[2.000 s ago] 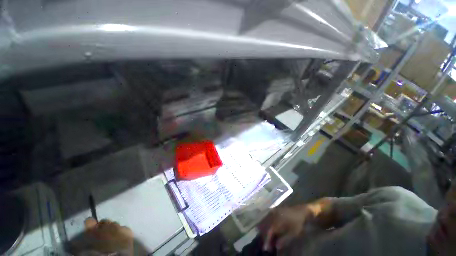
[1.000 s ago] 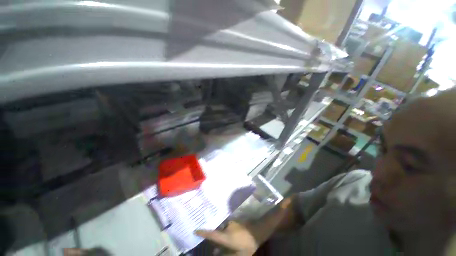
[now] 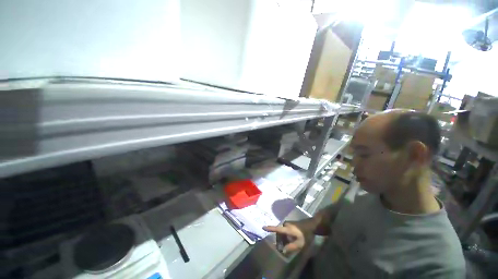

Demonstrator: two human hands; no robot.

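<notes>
Neither of my hands is in view. A red plastic bin (image 3: 243, 195) sits on the upper part of printed sheets (image 3: 259, 218). The sheets lie on a clipboard (image 3: 230, 217) with a dark clip at its left end. A dark pen (image 3: 179, 244) lies on the pale shelf surface, left of the clipboard. The scale (image 3: 143, 256), with a round dark plate, is at the bottom left, cut off by the frame edge. Another person's hand (image 3: 289, 235) points a finger at the lower edge of the printed sheets.
A person in a grey-green shirt (image 3: 382, 234) stands at the right, head bent toward the papers. A grey metal shelf beam (image 3: 207, 121) crosses above the work surface, with large white boxes (image 3: 218, 43) on it. Stacked items (image 3: 228, 158) stand behind the bin. Racks with cartons (image 3: 416, 90) fill the background.
The view has lifted and swung, showing the scale, the upper boxes and more of the person. A hand near the pen at lower left has left view. The person's finger now reaches the sheets.
</notes>
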